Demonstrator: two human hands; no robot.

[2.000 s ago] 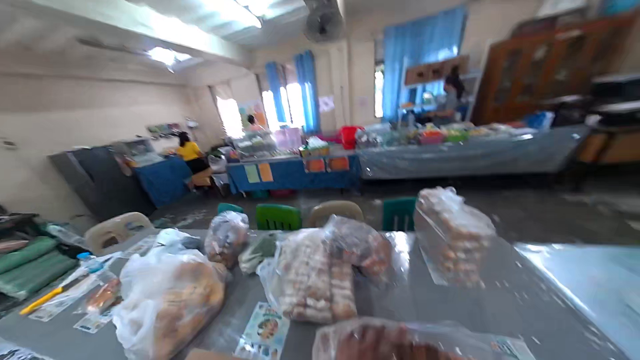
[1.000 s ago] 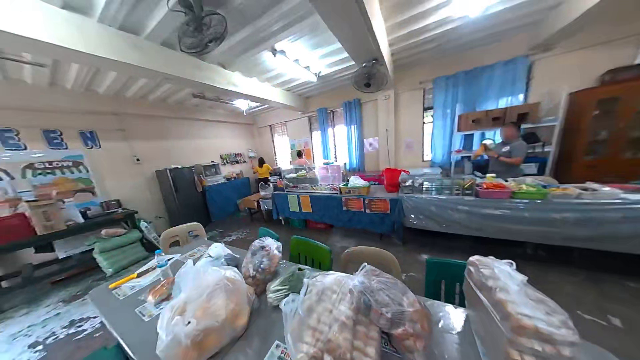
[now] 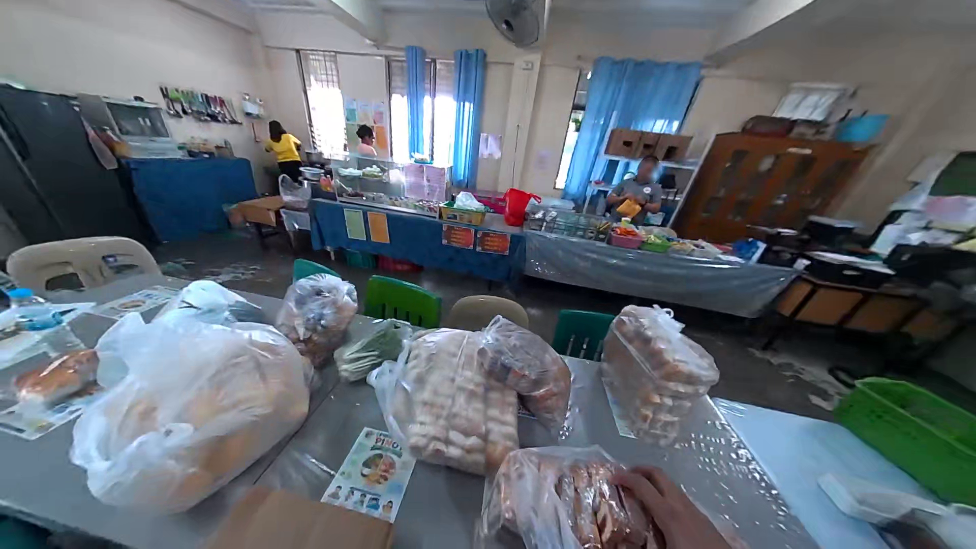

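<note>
My right hand [image 3: 671,507] rests on a clear plastic bag of packed bread [image 3: 564,499] at the near edge of the table; whether the fingers grip it is unclear. My left hand is out of the view. Just beyond lies a clear bag of pale bread rolls [image 3: 457,396], with a bag of brown items [image 3: 530,370] leaning on it. A tall bag of bread [image 3: 659,374] stands to the right. On the left sits a large white plastic bag [image 3: 198,404]. Behind it are a smaller knotted bag [image 3: 316,316] and bagged green vegetables [image 3: 371,351].
A cardboard piece [image 3: 301,524] and a printed leaflet [image 3: 371,473] lie near the front edge. A green plastic basket [image 3: 915,423] is at the right. Chairs [image 3: 402,301] line the far side. Behind, people stand near the counters, one in a yellow shirt [image 3: 285,147], another in grey [image 3: 635,192].
My right hand has come into view at the bag of packed bread. The view has swung right and down since one second ago. The person in grey has lowered the yellow item.
</note>
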